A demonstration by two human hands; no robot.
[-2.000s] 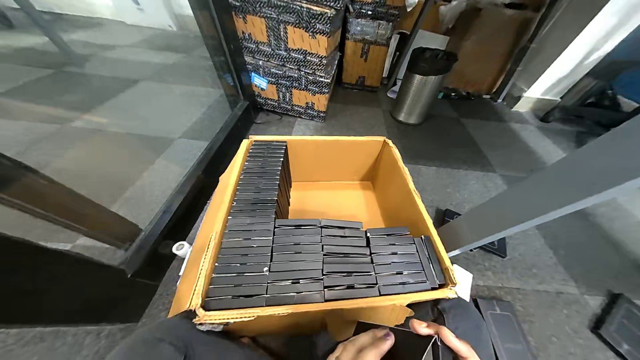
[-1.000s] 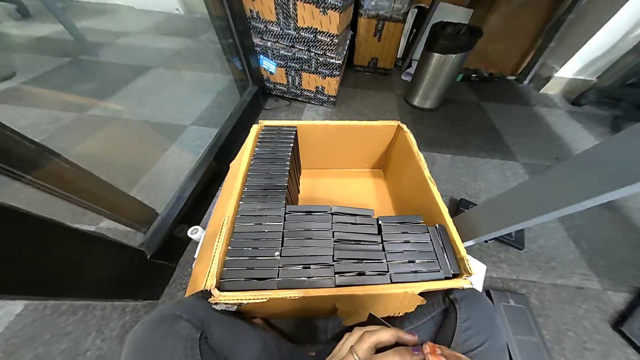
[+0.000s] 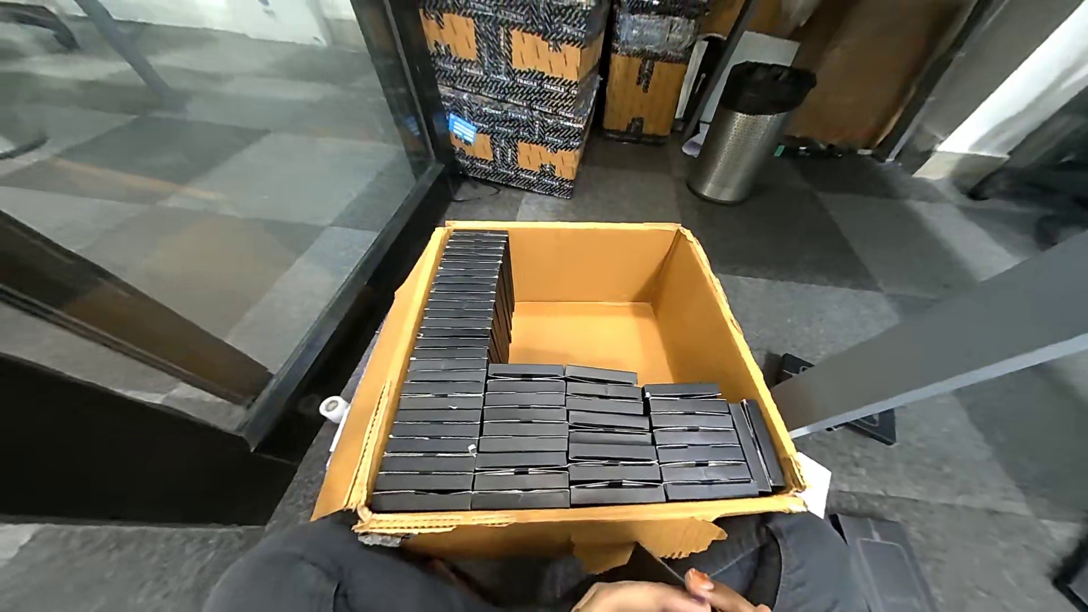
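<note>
An open cardboard box [image 3: 518, 518] stands before my knees. Thin black boxes [image 3: 523, 442] fill its near part in several stacks, and a long row [image 3: 463, 314] runs along its left wall. Two black boxes [image 3: 756, 446] stand on edge at the right wall. At the bottom edge of the view, below the box, my left hand [image 3: 633, 597] is at a flat black piece [image 3: 653, 564], likely another thin box, with its fingers partly cut off. My right hand [image 3: 721, 592] is beside it, its fingertips close to the left hand; its grip is hidden.
A glass partition [image 3: 212, 204] with a dark frame is on the left. Wrapped cartons [image 3: 518, 110] and a metal bin [image 3: 739, 140] with a black liner stand behind. A grey slanted leg [image 3: 926, 340] is at the right. A white roll [image 3: 333, 409] lies left of the box.
The view has tilted and shifted. Both hands now appear lower and closer to the bottom edge than two seconds ago. The black boxes in the carton look unchanged.
</note>
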